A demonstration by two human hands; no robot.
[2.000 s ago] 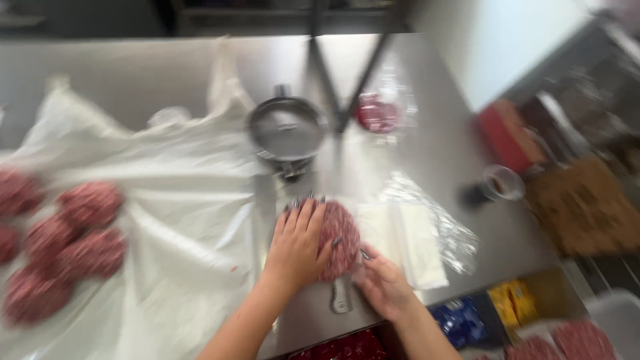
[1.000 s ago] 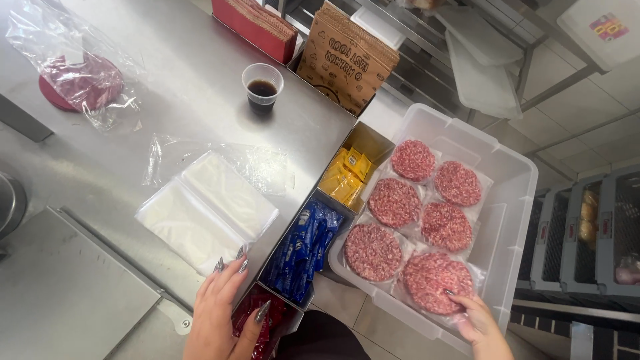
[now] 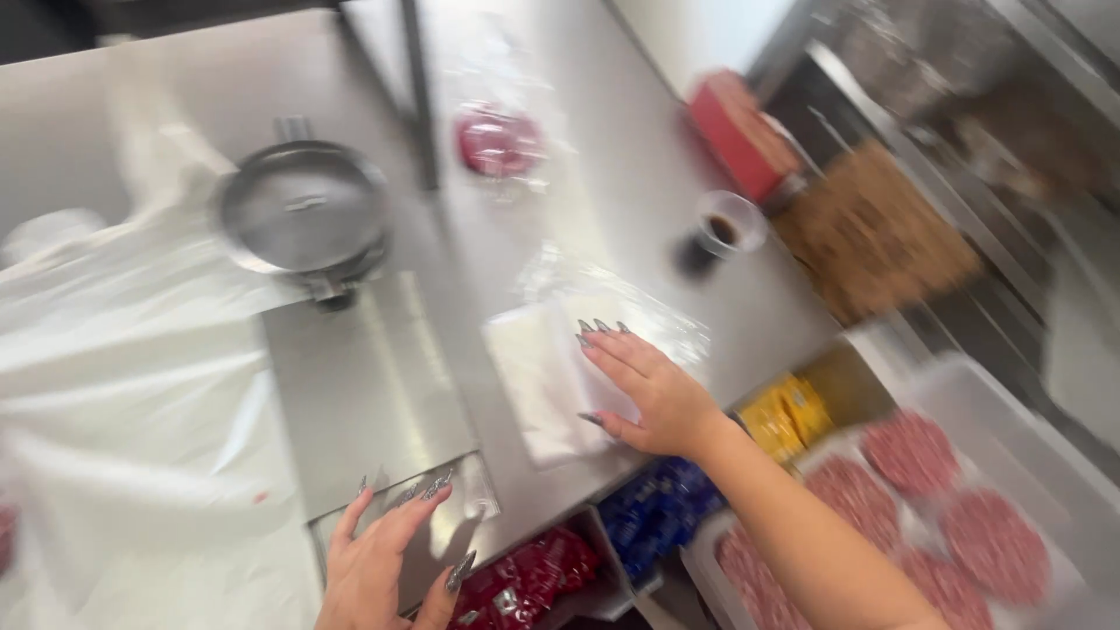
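My right hand [image 3: 652, 389] lies with its fingers over the stack of white paper or plastic sheets [image 3: 547, 376]; whether it pinches one is blurred. Lower left, my left hand [image 3: 394, 542] hovers, fingers apart and holding nothing, by the near edge of a flat metal plate [image 3: 359, 394]. Beyond the plate is a round metal patty press [image 3: 302, 210]. White plastic sheeting [image 3: 131, 420] covers the counter at left, with a bit of ground meat [image 3: 4, 538] at its edge. Ground meat patties [image 3: 910, 451] rest in a translucent plastic tub [image 3: 989, 394], partly behind my right forearm.
Red packets [image 3: 525, 582], blue packets [image 3: 661, 503] and yellow packets [image 3: 783, 416] fill bins along the counter edge. A cup of dark liquid [image 3: 731, 226], a red box [image 3: 739, 136], a cardboard box [image 3: 875, 232] and a pink disc in clear plastic [image 3: 499, 140] stand farther back.
My right hand has let go of the patty in the tub and moved left to the white sheets. My left hand has left the sheets' near edge for the metal plate. The view has swung left.
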